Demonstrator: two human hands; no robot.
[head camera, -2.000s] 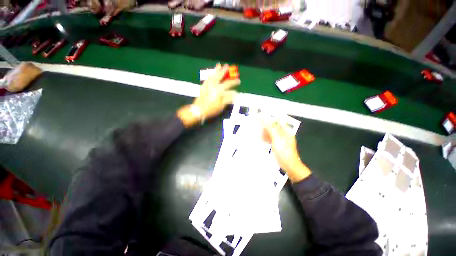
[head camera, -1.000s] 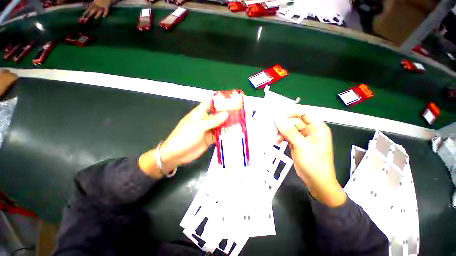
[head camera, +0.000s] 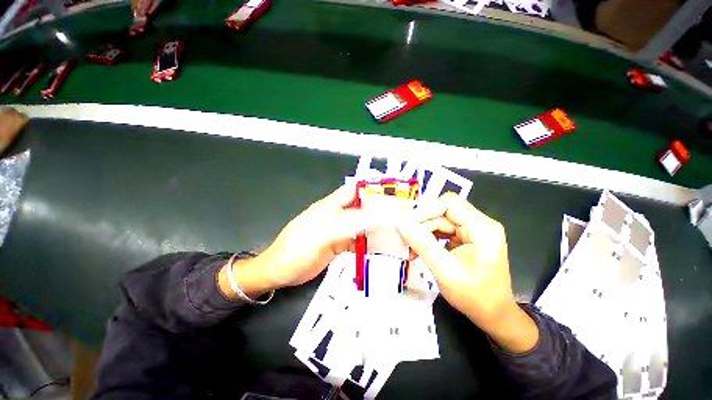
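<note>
A red phone unit (head camera: 386, 273) with a white panel and blue edge lines is held upright over the sheets, its orange-yellow end up. My left hand (head camera: 316, 234) grips it from its left side, thumb across its face. My right hand (head camera: 461, 254) is at its right side, fingertips bent onto its face. A pale tan piece seems to lie on the unit between the hands; its edges are hard to make out. White backing sheets (head camera: 394, 332) with dark openings lie in a loose pile under both hands.
A curled stack of sticker sheets (head camera: 605, 301) lies at right. Beyond the white rail (head camera: 258, 134), the green conveyor (head camera: 304, 86) carries spaced red units (head camera: 545, 128). Another person's hand (head camera: 144, 14) is at the upper left. A shiny plastic bag (head camera: 11, 187) is at the far left.
My left hand took a unit from the conveyor and brought it over the sheets. My right hand moved from beside the unit onto its face. The conveyor units shifted.
</note>
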